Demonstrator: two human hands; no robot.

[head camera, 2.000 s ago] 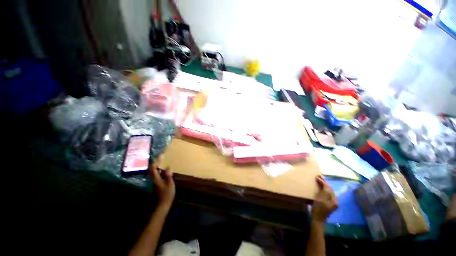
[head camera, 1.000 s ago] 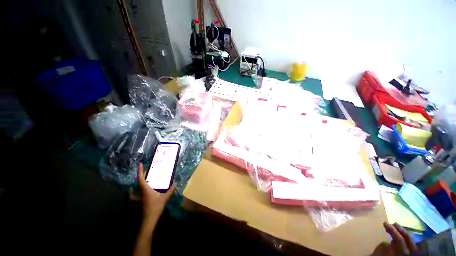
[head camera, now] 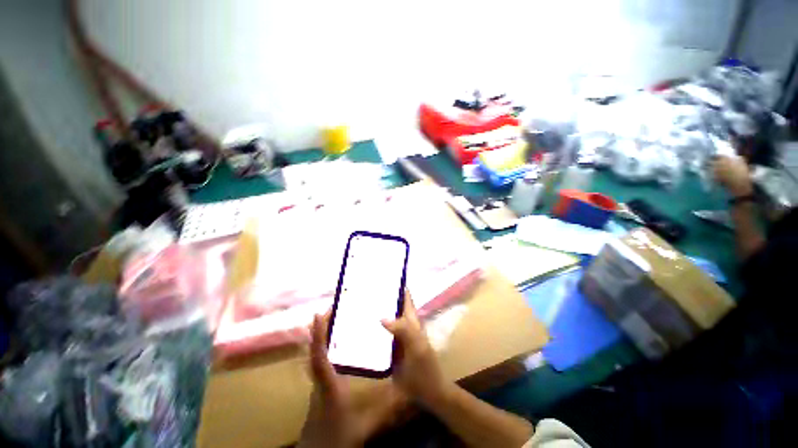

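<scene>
A smartphone (head camera: 368, 302) with a dark frame and a bright white screen is held upright above the cardboard. My left hand (head camera: 332, 394) grips its lower left side. My right hand (head camera: 418, 354) is at its lower right side, with the thumb at the screen's edge. Pink foam packs (head camera: 262, 337) in clear film lie behind and around the phone on the brown cardboard (head camera: 499, 328); glare washes out their tops, and the phone hides part of them.
A small carton (head camera: 656, 289) stands at the right beside a blue folder (head camera: 573, 324). Red bins (head camera: 472, 131) and an orange-and-blue roll (head camera: 584, 208) are behind. Plastic bags (head camera: 105, 376) are at the left. Another person's hand (head camera: 733, 178) is at the far right by bagged parts (head camera: 647, 131).
The phone has moved from the left plastic to above the cardboard. My right hand has left the cardboard's right side and joined my left at the phone. The view has swung right.
</scene>
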